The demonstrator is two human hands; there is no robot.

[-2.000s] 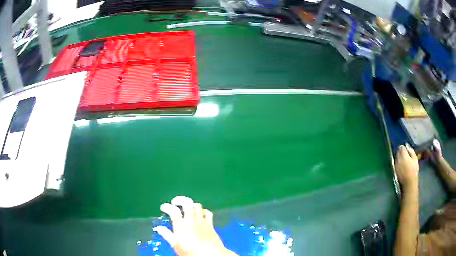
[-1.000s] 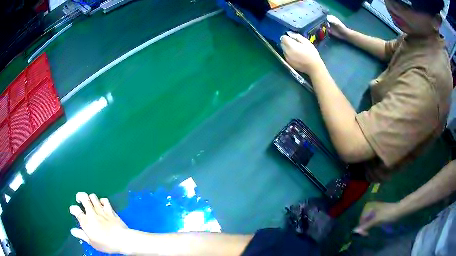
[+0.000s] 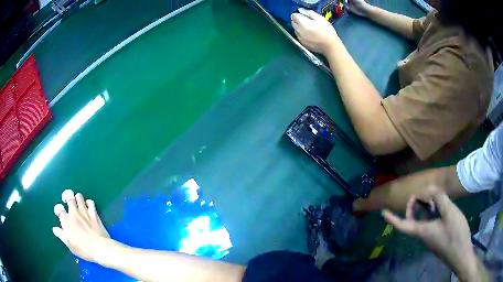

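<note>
My right hand [image 3: 83, 227] is at the lower left, palm down over the left edge of a shiny blue film [image 3: 160, 226]. Its fingers are spread, with white tips, and nothing shows in it. My left hand is out of the picture. A black phone middle frame [image 3: 315, 144] lies on the bench right of centre, away from my hand. It has a dark panel at one end and an open rectangle at the other. A blurred dark crumpled thing [image 3: 325, 223] is near its lower end; I cannot tell what it is.
A red perforated tray [image 3: 25, 113] is at the left edge. A co-worker in a brown shirt [image 3: 441, 99] leans at the right, hands at a blue block [image 3: 278, 6]. Another person's hand [image 3: 435, 234] and forearm reach in at the lower right. A metal rail [image 3: 298, 44] runs near the block.
The view has turned right and down; the white machine plate has left it. The frame at the right has come into view. The other person's hand is now raised, thumb and finger curled together.
</note>
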